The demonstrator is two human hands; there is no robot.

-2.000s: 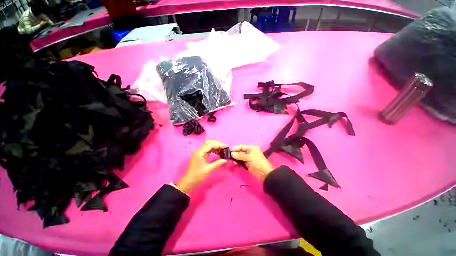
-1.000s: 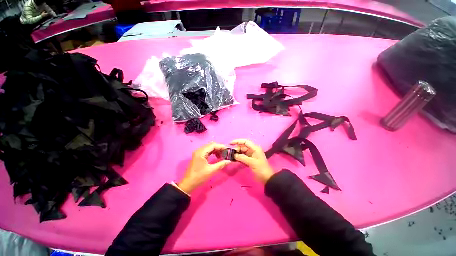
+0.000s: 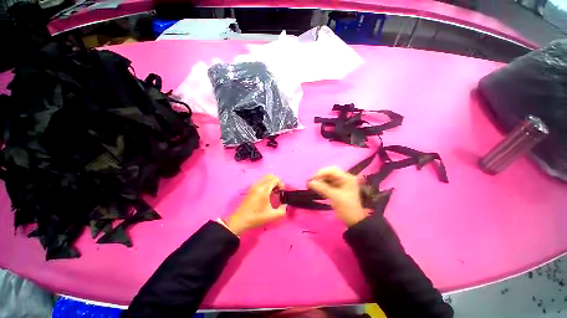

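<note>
My left hand (image 3: pixel 260 204) is in front of me at the middle of the table, its fingertips closed on a small black buckle (image 3: pixel 282 196). A dark webbing strap (image 3: pixel 304 199) runs from the buckle to the right. My right hand (image 3: pixel 339 192) is on the strap, thumb and fingers pinched on it, slightly blurred. A dark triangular tab (image 3: pixel 380 200) shows just right of my right hand. More loose straps (image 3: pixel 407 160) lie behind and right of it; a second small tangle (image 3: pixel 357 127) lies farther back.
A large camouflage strap heap (image 3: pixel 93 143) fills the left. An open clear bag of buckles (image 3: pixel 252 102) lies at centre, loose buckles (image 3: pixel 247 151) at its mouth, a white plastic sheet (image 3: pixel 311 56) behind. A metal flask (image 3: pixel 513 145) and dark sack (image 3: pixel 528 93) are at right.
My right hand has moved right, away from my left, and a length of strap now stretches between them. The tabbed strap end that lay front right has moved towards my right hand.
</note>
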